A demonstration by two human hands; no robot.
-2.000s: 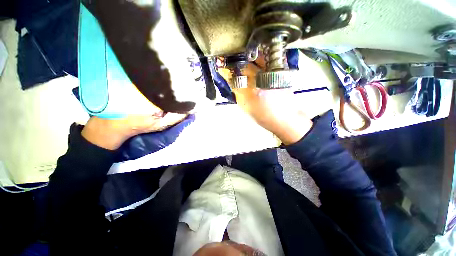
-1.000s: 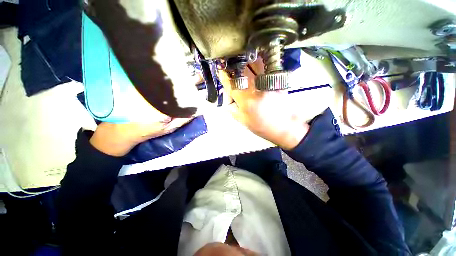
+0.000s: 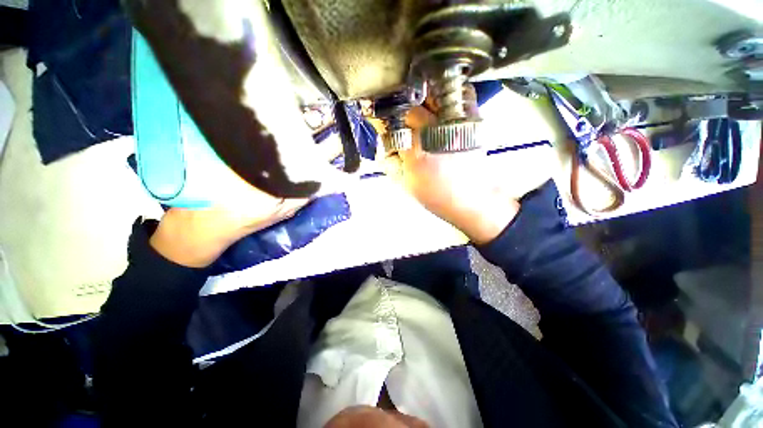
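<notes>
The sewing machine head (image 3: 347, 50) covers the top middle, with a ridged thumb screw (image 3: 452, 136) at its front. A shiny navy padded garment piece (image 3: 289, 232) lies on the table beside and under my left hand; more navy fabric shows near the needle area. My left hand (image 3: 222, 226) rests low over the piece, its fingers partly hidden by the machine head and washed out by glare. My right hand (image 3: 443, 188) is right of the needle area, its fingers reaching up behind the metal screws; the fingertips are hidden. Whether it holds anything is not visible.
A turquoise rounded piece (image 3: 159, 125) stands left of the machine head. Flat navy fabric (image 3: 79, 104) lies at the upper left. Scissors with red and orange-brown loops (image 3: 640, 159) and black-handled scissors (image 3: 719, 155) lie at the right. The table's front edge (image 3: 401, 254) runs before my body.
The navy piece has shifted right from under my left hand and shows more of its end. My left hand has moved slightly right and down. Navy fabric near the needle has changed shape.
</notes>
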